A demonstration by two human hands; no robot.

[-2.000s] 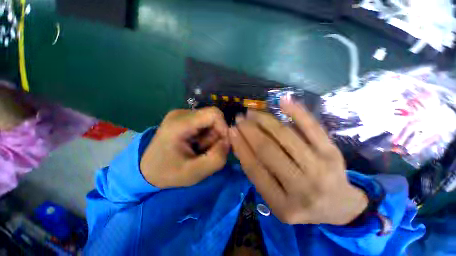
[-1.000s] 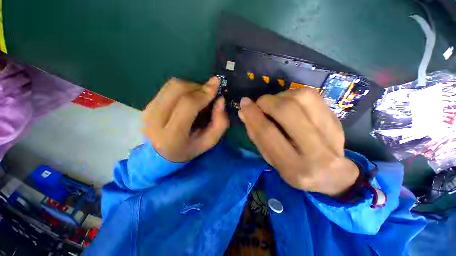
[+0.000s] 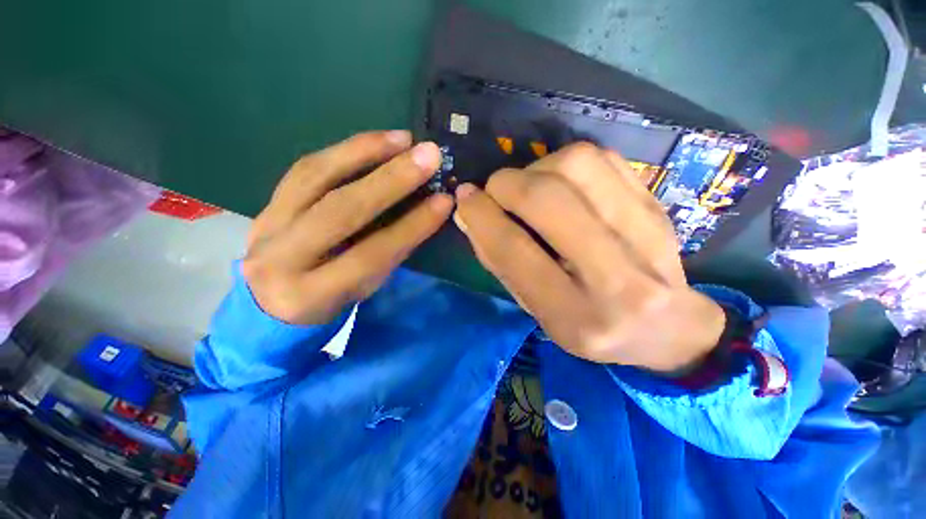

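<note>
The black phone housing (image 3: 589, 127) lies open and tilted on the black foam pad (image 3: 528, 51). The blue main board (image 3: 695, 167) with silver parts is at its right end, an orange flex strip (image 3: 644, 174) beside it. A tiny sub-board (image 3: 445, 170) shows at the left end between my fingertips. My left hand (image 3: 340, 223) has its fingertips at that end. My right hand (image 3: 589, 253) reaches over the housing, thumb and index fingertips at the lower left corner. Whether either hand pinches a part is hidden.
A shiny clear bag (image 3: 853, 218) lies at the right, with a long pale strip (image 3: 889, 81) above it. A white pointed piece (image 3: 342, 332) hangs below my left hand. A pink sleeve (image 3: 61, 213) and a blue box (image 3: 120, 367) are at the left.
My left fingers have straightened and spread over the housing's left end. My right hand has moved slightly left and down at the thumb. The white piece now shows below my left hand.
</note>
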